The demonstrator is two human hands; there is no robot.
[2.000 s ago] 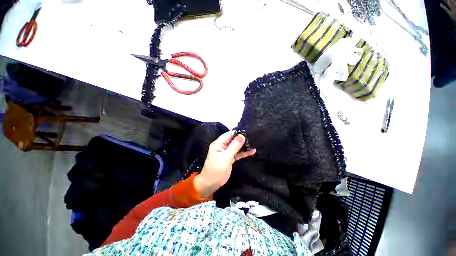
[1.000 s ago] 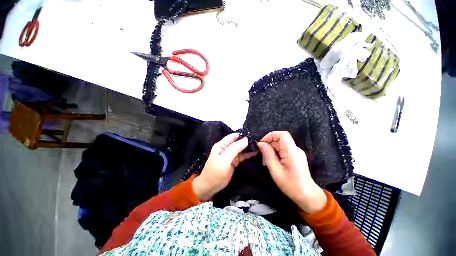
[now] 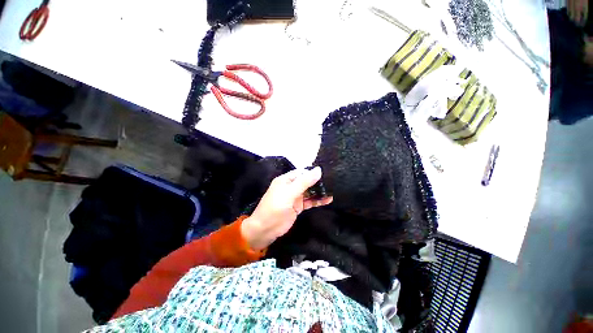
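The dark tweed garment [image 3: 370,169] lies over the table edge and my lap, with braid trim [image 3: 419,166] along its edges. My left hand [image 3: 283,201] pinches the garment's left edge between thumb and fingers at the table's front edge. My right hand is not in view; a small orange-red patch shows at the lower right corner, too cut off to tell what it is. No needle or thread can be made out. Pale lining [image 3: 322,269] shows on my lap.
On the white table [image 3: 286,130] are red-handled scissors [image 3: 242,91] over a loose trim strip, a striped bundle [image 3: 465,107], thread snips [image 3: 490,165] and metal chain [image 3: 471,23]. A black crate [image 3: 455,279] stands right, a cloth-filled bin [image 3: 130,227] left. Part of a person shows upper right.
My right hand came to the garment's edge beside my left hand one second ago and is now away from it. My left hand keeps its pinch. The view has shifted slightly.
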